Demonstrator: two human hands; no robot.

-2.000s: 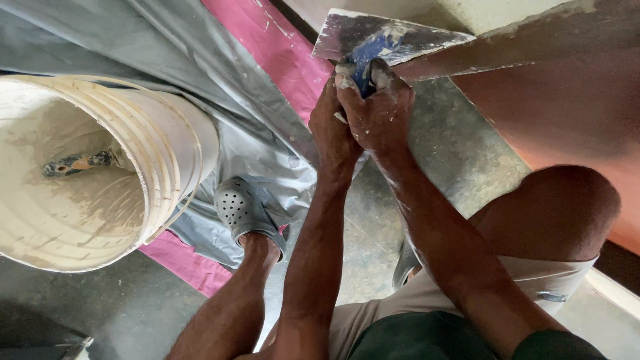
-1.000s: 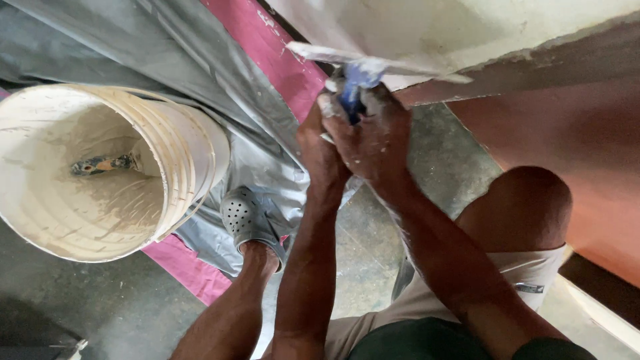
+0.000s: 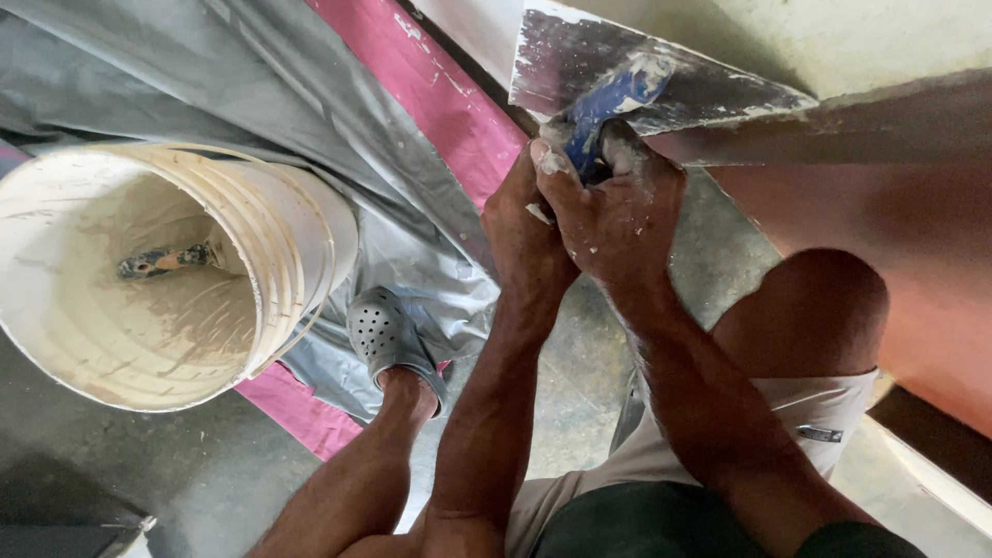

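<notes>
Both my hands are together on the blue handle (image 3: 601, 116) of a wide plastering trowel, whose dark, smeared metal blade (image 3: 558, 62) lies against or close to the pale wall (image 3: 891, 39). My right hand (image 3: 628, 201) grips the handle, its thumb and knuckles spotted with white compound. My left hand (image 3: 531, 225) is pressed beside it; its fingers are partly hidden behind the right hand and handle. The blade's lower edge runs near the border between the pale wall and a brown band (image 3: 775, 139).
A white plastic bucket (image 3: 291, 232) stands at the left, with a tool handle (image 3: 163, 261) and some compound inside. Grey sheeting (image 3: 232, 70) with a pink border (image 3: 442, 101) covers part of the floor. My foot in a grey clog (image 3: 380, 329) rests beside the bucket.
The trowel blade was seen nearly edge-on one second ago; now its broad face shows again, much as two seconds ago. Both hands have stayed at the handle.
</notes>
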